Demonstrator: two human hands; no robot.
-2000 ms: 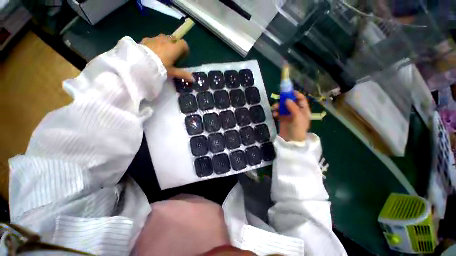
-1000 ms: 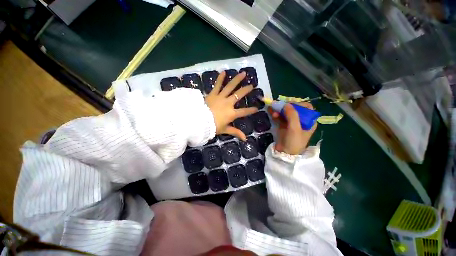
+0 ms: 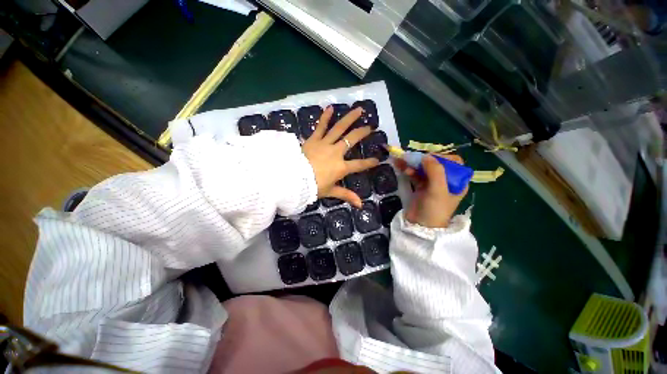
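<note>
A white sheet (image 3: 252,272) lies at the bench edge and bears rows of black moulded parts (image 3: 340,223), rounded dark squares with small pale dots. My left hand (image 3: 333,157) lies flat on the upper middle parts, fingers spread, hiding several of them. My right hand (image 3: 433,193) holds a blue-handled tool (image 3: 455,175) at the sheet's right edge. The tool's yellowish tip points left and is at a black part in the second row, right column. Whether it touches the part I cannot tell.
Cream tape strips (image 3: 488,175) and white branched sticks (image 3: 488,263) lie right of the sheet on the green bench (image 3: 541,292). A lime-green and white fan (image 3: 608,325) stands lower right. Clear plastic (image 3: 475,66) is behind. A long pale yellow strip (image 3: 219,73) lies upper left, near a carton (image 3: 110,16).
Since two seconds ago my left hand has moved from the sheet's upper left corner onto the parts. The blue tool has tilted left, its tip now at a part. The last second shows almost no movement.
</note>
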